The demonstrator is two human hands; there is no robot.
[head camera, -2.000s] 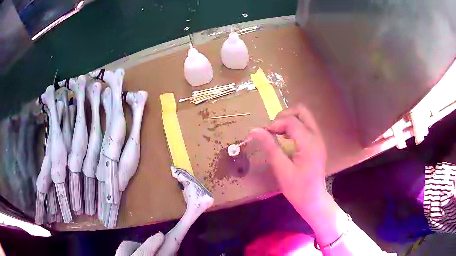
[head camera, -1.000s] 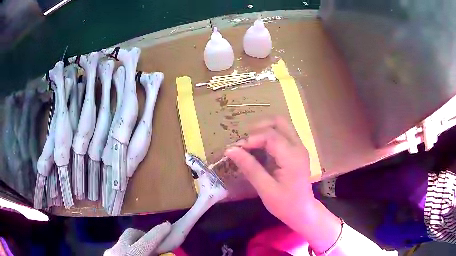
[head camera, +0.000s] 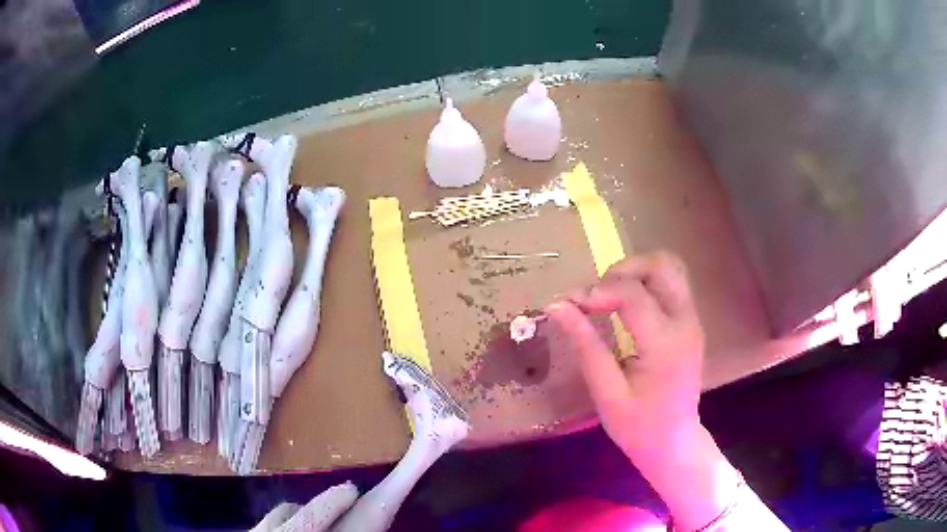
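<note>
My left hand [head camera: 324, 509], in a white knit glove and cut off by the bottom edge, holds a pale limb-shaped part [head camera: 403, 473]. The part's grey grooved end [head camera: 424, 387] points up over the bench's front edge, near the lower end of the left yellow strip. My bare right hand [head camera: 649, 364] pinches a thin stick [head camera: 550, 315] between its fingertips. The stick's tip is at a small pale pot [head camera: 522, 328] beside a dark stain; whether it touches is hard to tell. Part of the stick is hidden by the fingers.
Several limb-shaped parts [head camera: 185, 286] lie in rows at left. Two white squeeze bottles [head camera: 455, 153] stand at the back. A bundle of sticks [head camera: 483, 206] and one loose stick [head camera: 519, 256] lie between yellow tape strips [head camera: 395, 281]. A grey panel [head camera: 810, 156] borders the right.
One second ago the stick was at the part's grooved end; my right hand has since moved right, back to the pot. My left hand still holds the part. The view has shifted slightly.
</note>
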